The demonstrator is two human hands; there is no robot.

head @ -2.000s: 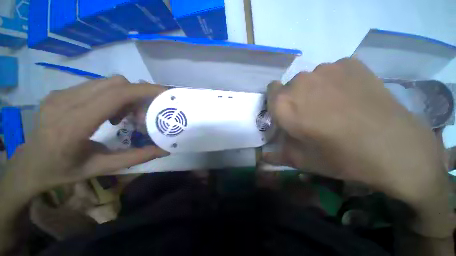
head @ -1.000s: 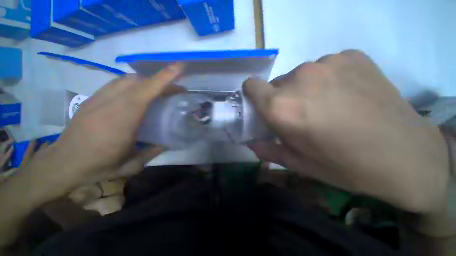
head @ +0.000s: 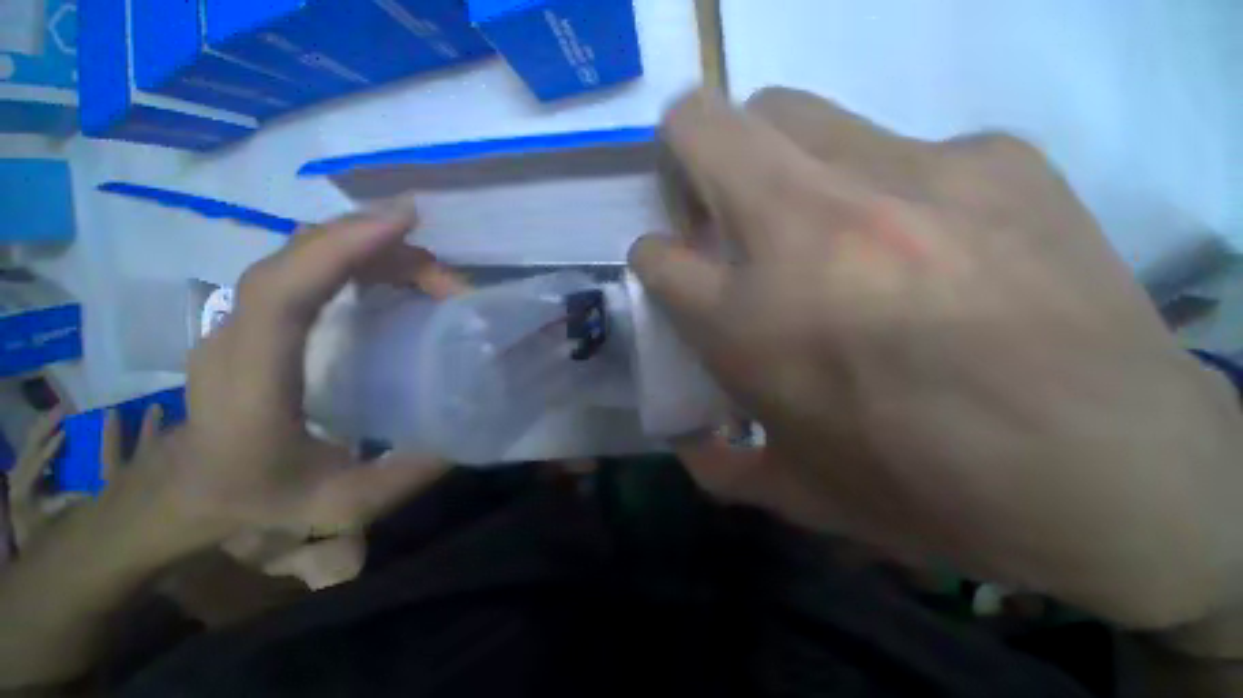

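A frosted translucent body (head: 477,382) lies level in front of me, over or in an open retail carton. A small black part (head: 586,322) with thin dark lines shows inside it. The carton's flap (head: 545,205), whitish with a blue edge, stands open behind. My left hand (head: 293,368) is curled round the body's left end. My right hand (head: 872,314), blurred, is at the right end, its fingers by the flap's right edge and a whitish panel; what exactly it grips is hidden.
Closed blue cartons (head: 327,48) stand in a row at the upper left. A dark blue strip (head: 198,202) lies on the white table. Another person's hand (head: 116,457) is by a blue carton at the lower left. Lighter blue cartons (head: 30,198) are at the far left.
The white slotted housing seen two seconds ago is gone from between my hands. The translucent body now shows larger and further left, and my right hand has moved up to the flap's edge.
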